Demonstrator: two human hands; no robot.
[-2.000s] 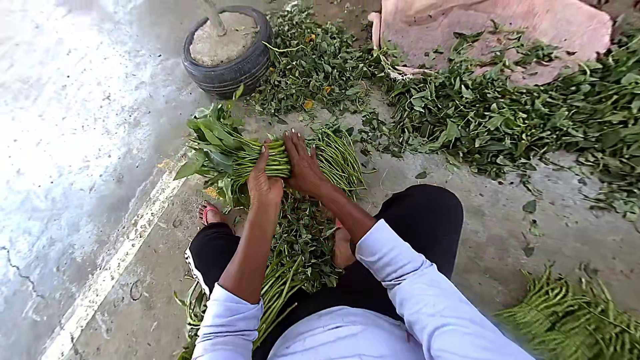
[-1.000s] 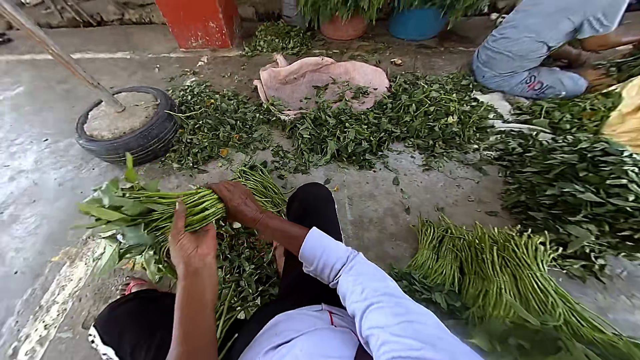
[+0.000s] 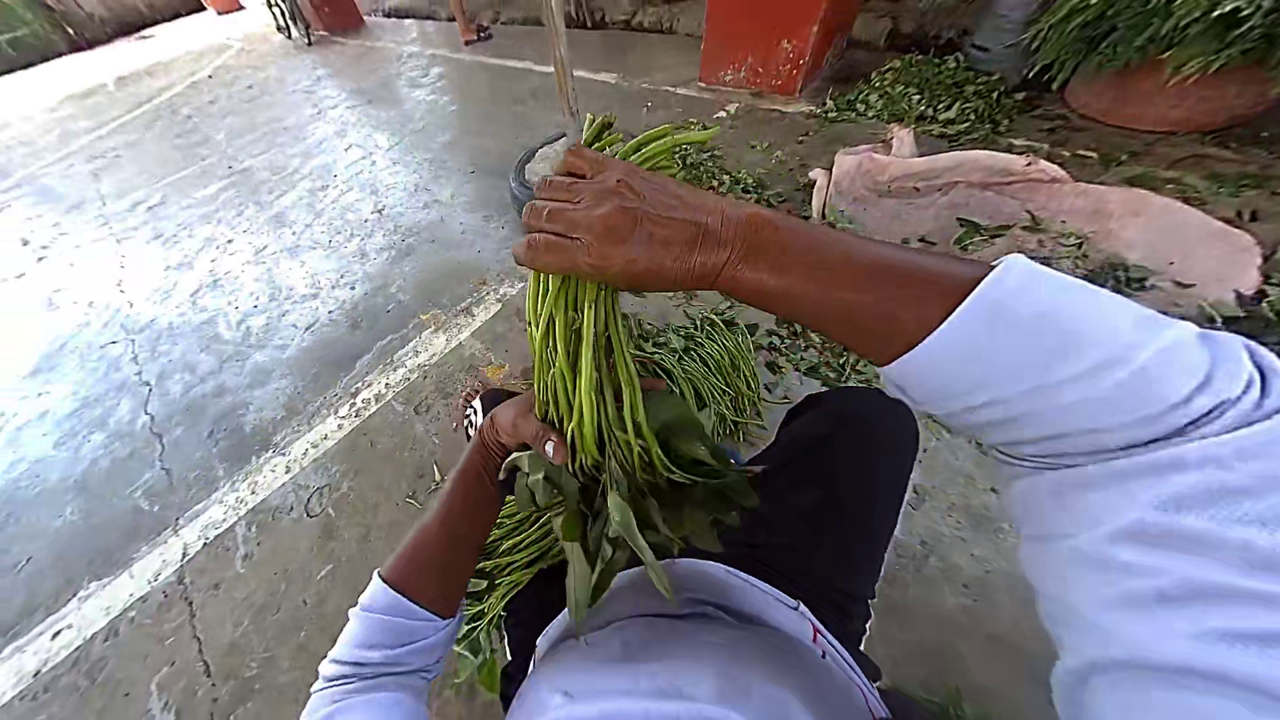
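A bundle of long green leafy-vegetable stems (image 3: 590, 370) stands upright before my chest, its leaves hanging down at the bottom and the bare stem ends on top. My right hand (image 3: 625, 220) is closed around the stems near their upper ends. Lower down, my left hand (image 3: 522, 430) grips the bundle just above the leaves, its fingers partly hidden behind the stems. More cut stems (image 3: 710, 365) lie on the ground behind the bundle. Another heap of stems (image 3: 515, 555) rests by my left leg, under the bundle.
A tyre (image 3: 522, 175) filled with concrete holds a pole (image 3: 560, 60) just beyond my right hand. A pink cloth sack (image 3: 1050, 205) lies at the right among scattered leaves. Farther back are a red pillar base (image 3: 765, 45), a leaf pile (image 3: 930, 95) and a round planter (image 3: 1170, 95). A painted white line (image 3: 260, 480) crosses the floor.
The bundle, lying sideways in both hands before, is now upright with its leaves down. My right hand has moved up to the stem ends, above my left. The view has swung left.
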